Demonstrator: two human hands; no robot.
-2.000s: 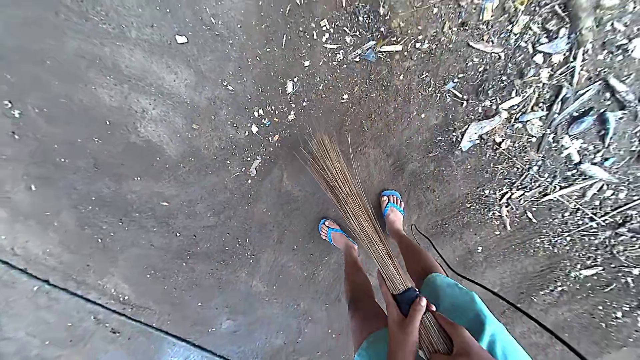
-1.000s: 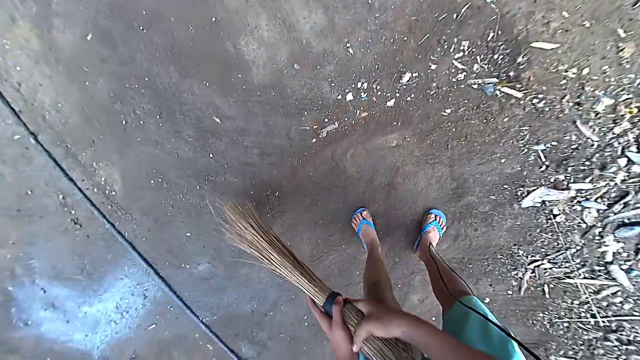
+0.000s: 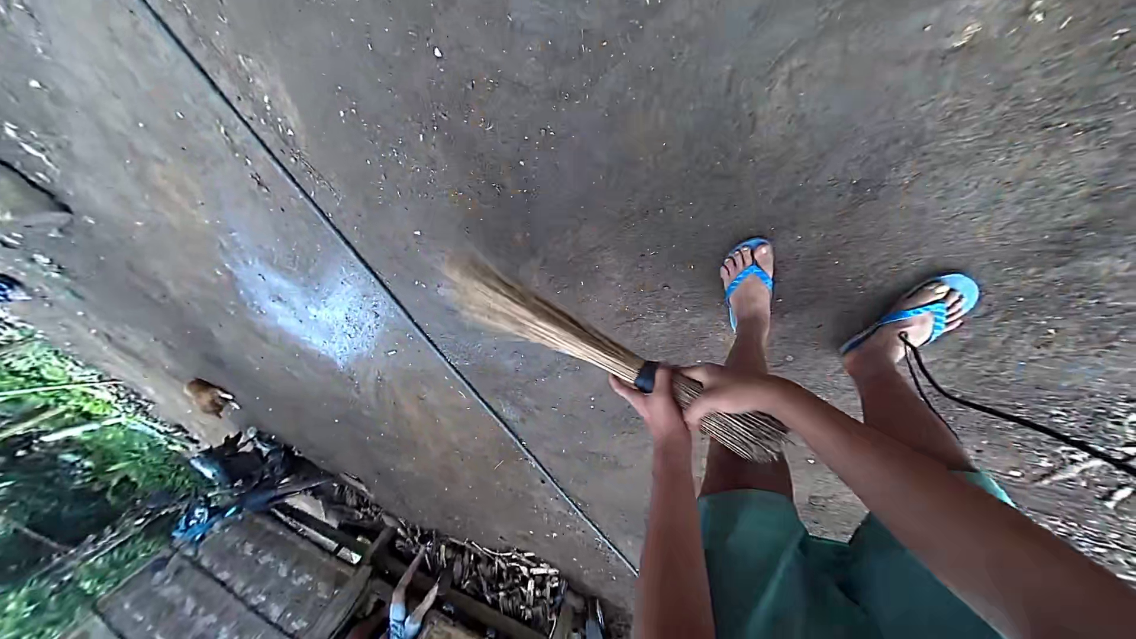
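Observation:
A stick broom (image 3: pixel 568 333) of thin tan ribs, bound with a dark band, slants across the middle of the head view. My left hand (image 3: pixel 658 404) grips it at the band. My right hand (image 3: pixel 723 390) is closed round the bundle just behind, toward its thick cut end. The spread tips of the broom are blurred, over the grey ground (image 3: pixel 550 160) left of my feet; whether they touch it I cannot tell. Both feet wear blue flip-flops (image 3: pixel 750 275), and green shorts show below.
A dark line (image 3: pixel 390 297) runs diagonally over the ground, with a pale bluish patch (image 3: pixel 328 311) beyond it. A brown animal (image 3: pixel 209 397), a wooden structure (image 3: pixel 257 568), piled wood pieces (image 3: pixel 506 577) and another person's legs (image 3: pixel 413 595) are at lower left. A dark cord (image 3: pixel 1021 417) trails near my foot.
The broom has swung to the left and lies flatter across the view, still held in both hands. The view has shifted left, away from the littered ground.

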